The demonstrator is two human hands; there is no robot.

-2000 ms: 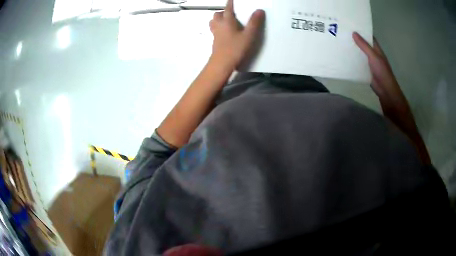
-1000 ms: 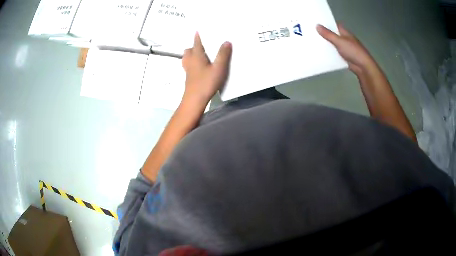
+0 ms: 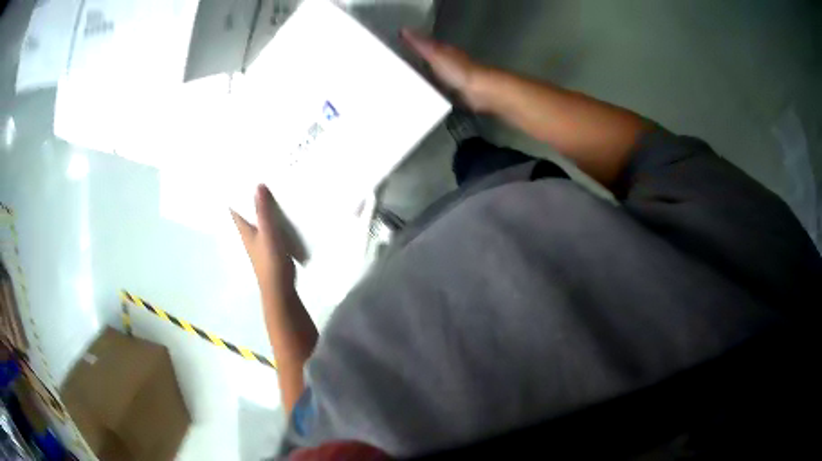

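Note:
A white camera box (image 3: 360, 99) with a small blue logo and dark characters is held tilted in front of me, between both hands. My left hand (image 3: 270, 248) is at its lower left edge. My right hand (image 3: 451, 67) is at its upper right edge, fingers along the side. White boxes of the box stack (image 3: 117, 81) stand at the upper left, partly washed out by glare. The held box hides part of the stack, and where the two meet is too bright to tell.
A brown carton (image 3: 131, 392) stands at the lower left beside yellow and black floor tape (image 3: 198, 333). Blue and brown items lie at the far left edge. Clear or whitish film (image 3: 795, 158) is at the right edge. My shoe is below the held box.
The held box has moved left and turned to a steep diagonal. My left hand has moved down and left, my right hand left. The stack now shows further left.

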